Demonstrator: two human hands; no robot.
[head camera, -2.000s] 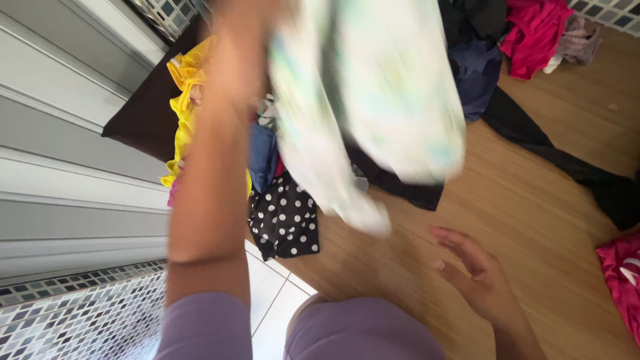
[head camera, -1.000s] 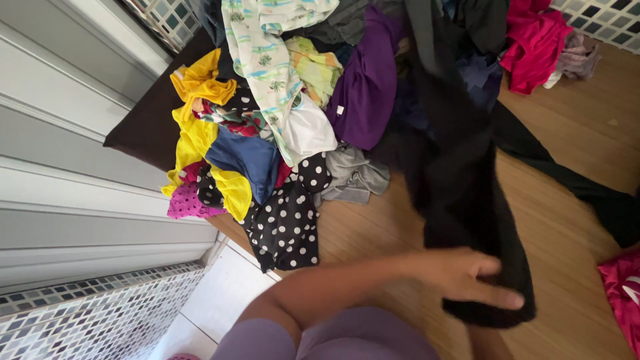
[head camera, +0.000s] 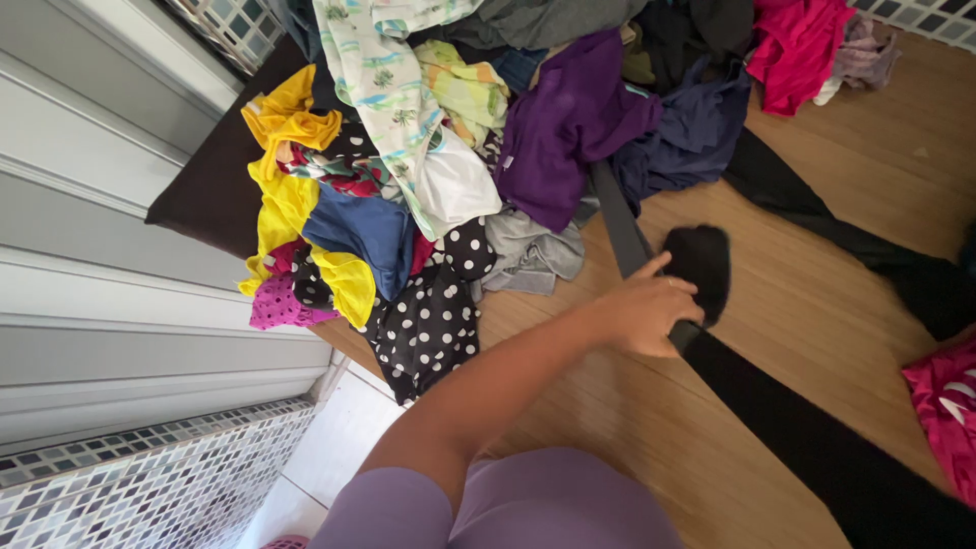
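Note:
My left hand reaches in from the lower left and is closed around a long black garment, perhaps leggings or trousers. The garment stretches from the hand to the lower right edge, and a loose black end stands out beside the fingers. A dark grey strip of cloth runs from the hand up to the pile, under a purple garment. My right hand is outside the view. Left of the hand lie a light grey garment and a black polka-dot garment.
The pile also holds a white printed garment, yellow clothing, a blue piece and navy cloth. Pink garments and another black length lie on the wooden surface. White slatted panels stand at left.
The white printed garment, raised in the oldest frame, rests on the pile. The black garment, hanging upright a second ago, now stretches toward the lower right. My right hand has left the view.

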